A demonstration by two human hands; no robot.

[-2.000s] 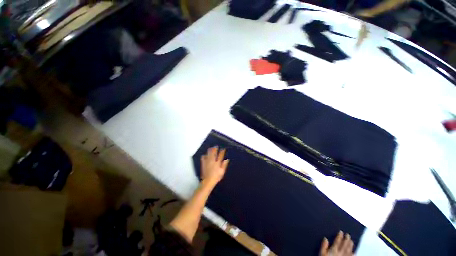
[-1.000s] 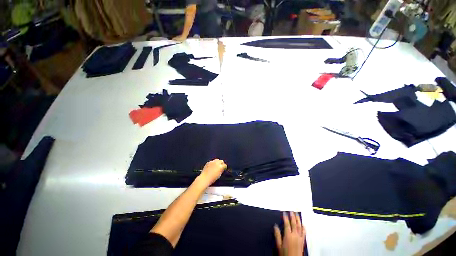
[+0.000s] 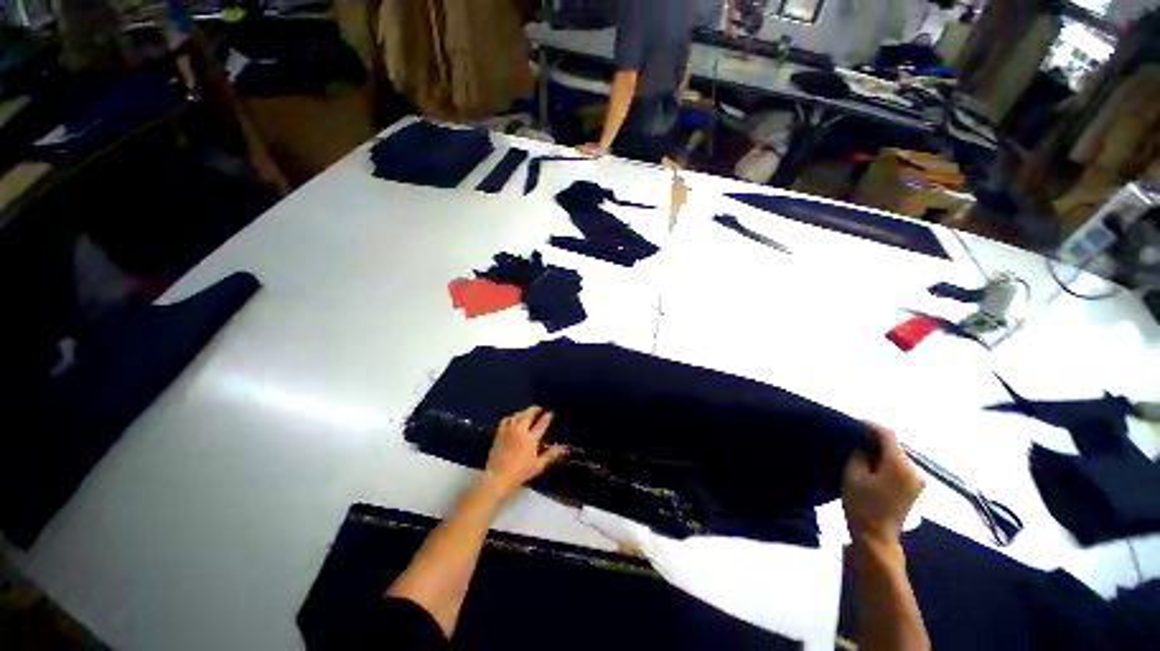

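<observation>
A thick stack of cut dark panels lies in front of me, with yellow flecks along its near layered edge. My left hand is on the stack's near edge, fingers at the cloth; whether it pinches a layer is unclear. My right hand grips the right end of the top panel and holds it raised above the stack. Another dark panel with a yellow-marked far edge lies flat at the near table edge, cut off by the frame. A further dark panel lies at the lower right, partly behind my right forearm.
Shears lie just right of my right hand. Dark scraps and a red-orange piece lie beyond the stack. A small machine and a red item are at far right. A person stands at the far edge.
The view has turned, shifting the stack rightward. My right hand has left the near panel and now lifts the stack's right end. My left hand has moved from the near panel to the stack's edge.
</observation>
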